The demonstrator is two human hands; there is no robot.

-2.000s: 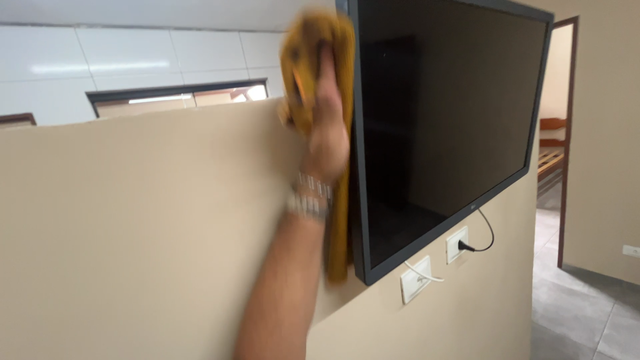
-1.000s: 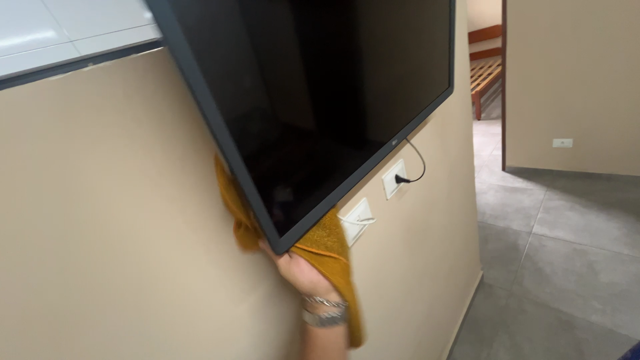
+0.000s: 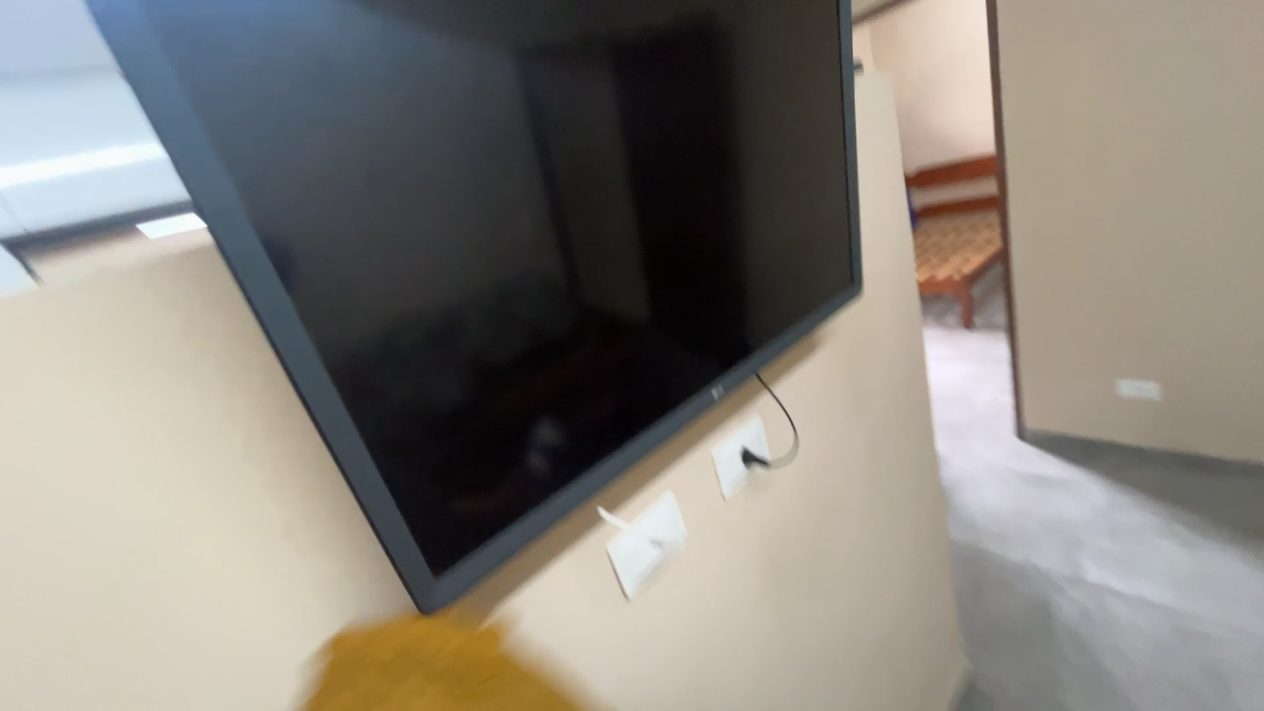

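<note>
A mustard-yellow cloth (image 3: pixel 430 667), blurred, shows at the bottom edge of the head view, just under the lower left corner of a wall-mounted flat-screen television (image 3: pixel 553 276). The hand that carries the cloth is out of the picture, and neither my left hand nor my right hand can be seen. The television's screen is dark, with faint reflections, and its frame is dark grey.
Below the television, the beige half-height wall (image 3: pixel 168 474) bears a white wall plate (image 3: pixel 647 543) with a white cable and an outlet (image 3: pixel 739 456) with a black plug. A wooden slatted bed frame (image 3: pixel 956 237) stands beyond the doorway at right.
The hand, which held the cloth at the television's left side and then around its lower left corner, has dropped out of view. The cloth is now lower, below that corner.
</note>
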